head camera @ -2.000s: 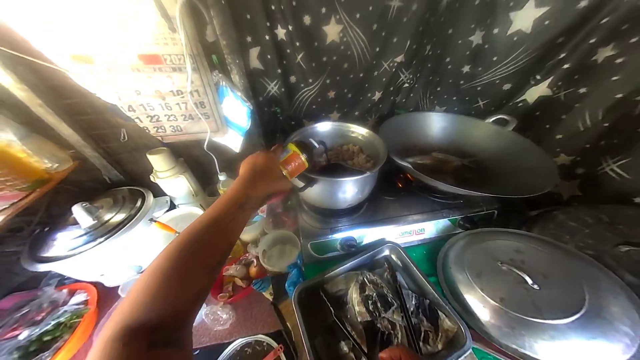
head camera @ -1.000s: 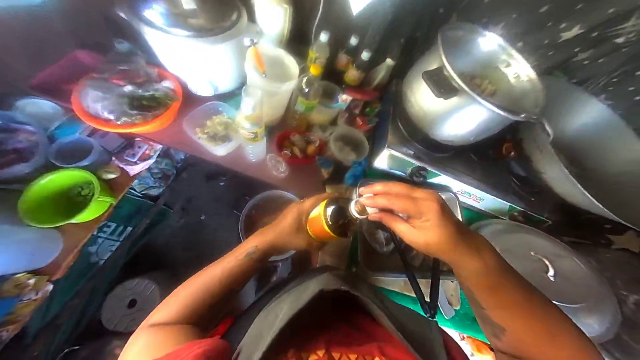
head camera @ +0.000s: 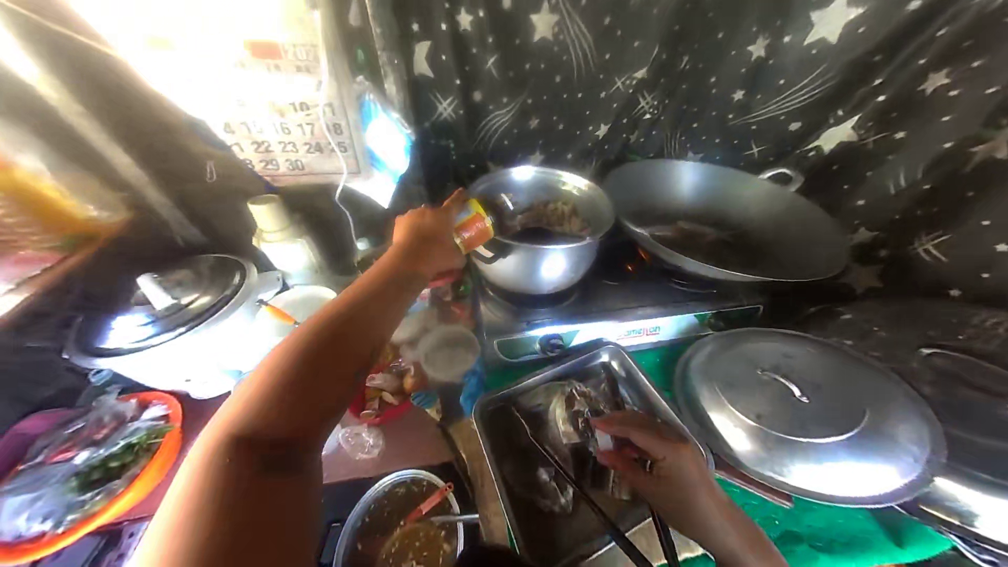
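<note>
My left hand [head camera: 428, 236] is closed around a dark bottle with a yellow and orange label [head camera: 473, 227], tipped over the left rim of a steel pot [head camera: 538, 266]. Brown chunks of food lie in the pot, which sits on a gas stove [head camera: 622, 331]. Between its fingertips my right hand [head camera: 642, 449] pinches a small white cap [head camera: 603, 439], above a steel tray [head camera: 504, 465] that holds clear plastic and dark tongs [head camera: 587, 498]. Whether liquid leaves the bottle cannot be seen.
A wok [head camera: 740, 228] stands on the right burner, with a flame below. A large steel lid [head camera: 811, 417] lies at the right. Nearer are a bowl of sauce [head camera: 409, 528], an orange basin [head camera: 169, 449] and a lidded white cooker [head camera: 177, 346].
One second ago both hands were together at the bottle's neck. Now they are apart, the left with the bottle at the pot and the right over the tray. The view has swung towards the stove.
</note>
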